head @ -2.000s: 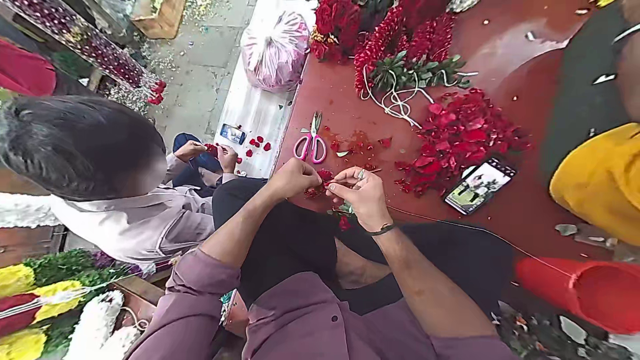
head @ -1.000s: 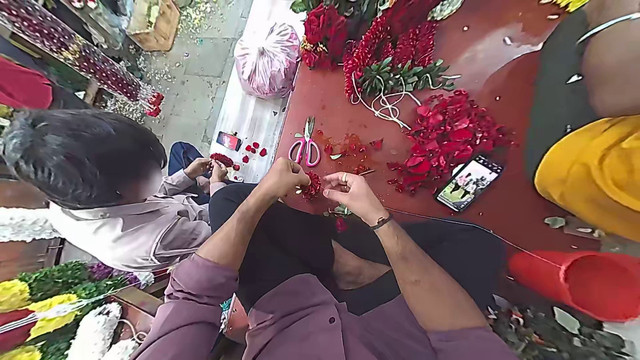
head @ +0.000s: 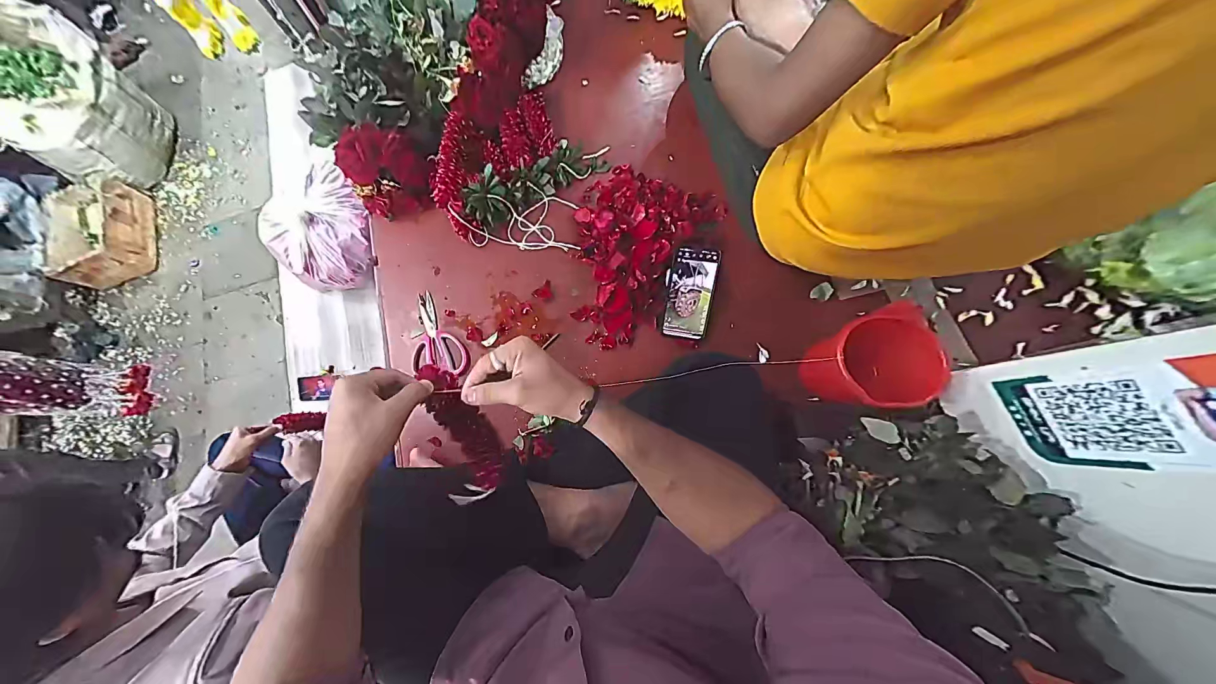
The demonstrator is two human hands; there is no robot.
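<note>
My left hand (head: 375,408) pinches the top end of a red petal garland (head: 465,432), which hangs down over my dark trousers. Close on its right, my right hand (head: 518,380) holds a thin thread (head: 665,375) between thumb and fingers. The thread runs right to a red plastic bucket (head: 879,359). Just beyond my hands lie pink-handled scissors (head: 439,344). A heap of red petals (head: 622,247) is on the red surface, beside a phone (head: 691,293) with a lit screen. A small rose sprig (head: 537,437) lies below my right hand.
A tied plastic bag (head: 318,228) stands on a white ledge at the left. Red garlands with white string (head: 532,223) lie ahead, near roses (head: 380,161). A person in yellow (head: 959,152) sits at the upper right; another (head: 190,570) sits at my left, hands on a red garland.
The view has swung to the right. The red garland now hangs plainly below my hands, and the thread between my right hand and the bucket is lifted and shows clearly.
</note>
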